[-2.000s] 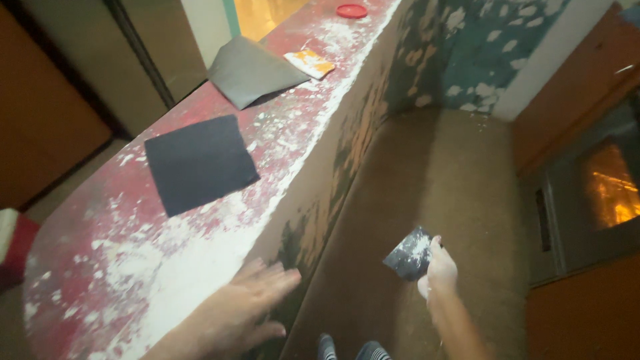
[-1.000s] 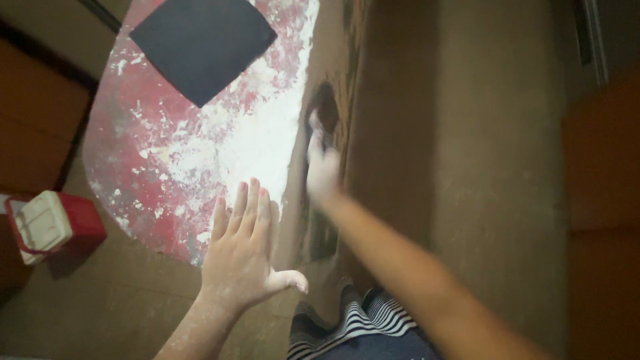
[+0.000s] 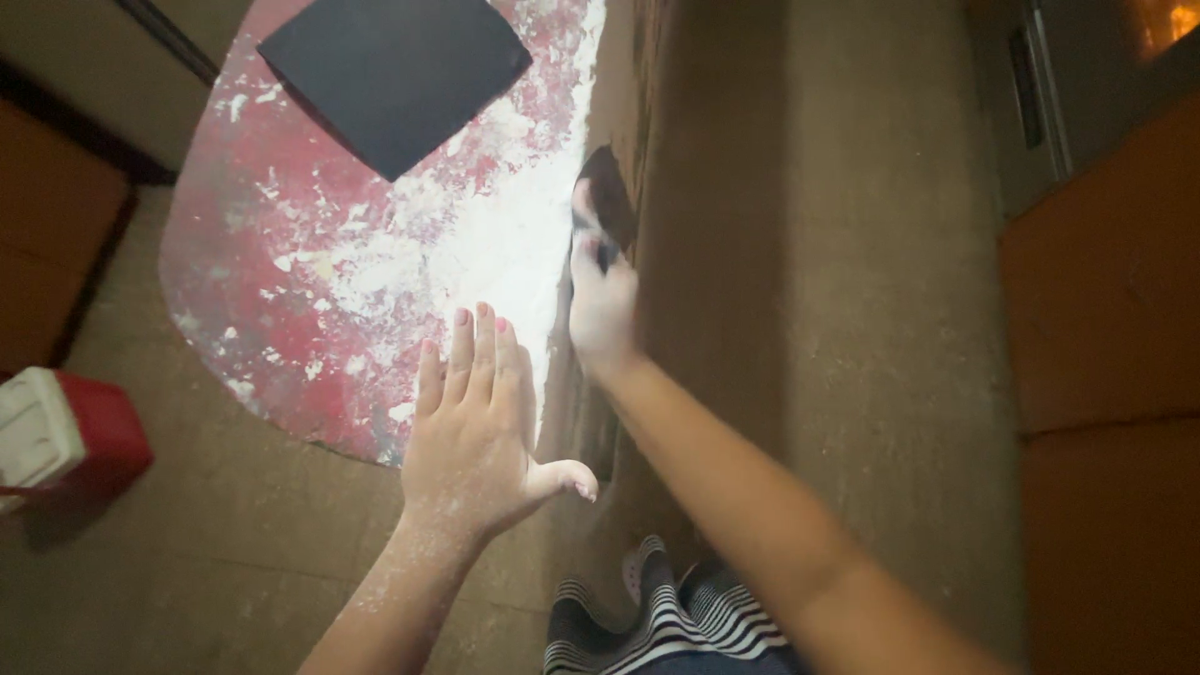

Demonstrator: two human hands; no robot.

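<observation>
My left hand [image 3: 473,422] lies flat, palm down, on the near end of a worn red counter top [image 3: 225,281], its fingers slightly apart and its thumb past the edge; it holds nothing. White dust or flakes [image 3: 497,234] cover much of the top along its right edge. Beside that edge, my right hand [image 3: 603,300] grips a dark flat piece [image 3: 614,192], against or close to the counter's side; the contact is blurred. A dark square sheet [image 3: 398,80], perhaps sandpaper, rests on the counter beyond my left hand.
A red and white cooler box [image 3: 89,431] stands on the floor at the left. Brown floor [image 3: 872,309] runs along the right of the counter. Orange-brown cabinet fronts [image 3: 1106,337] are at the far right. My striped clothing shows at the bottom.
Two seconds ago my right hand held the dark piece out over the floor; now it is at the counter's side. My left hand has settled on the counter's near end. The view has turned downward.
</observation>
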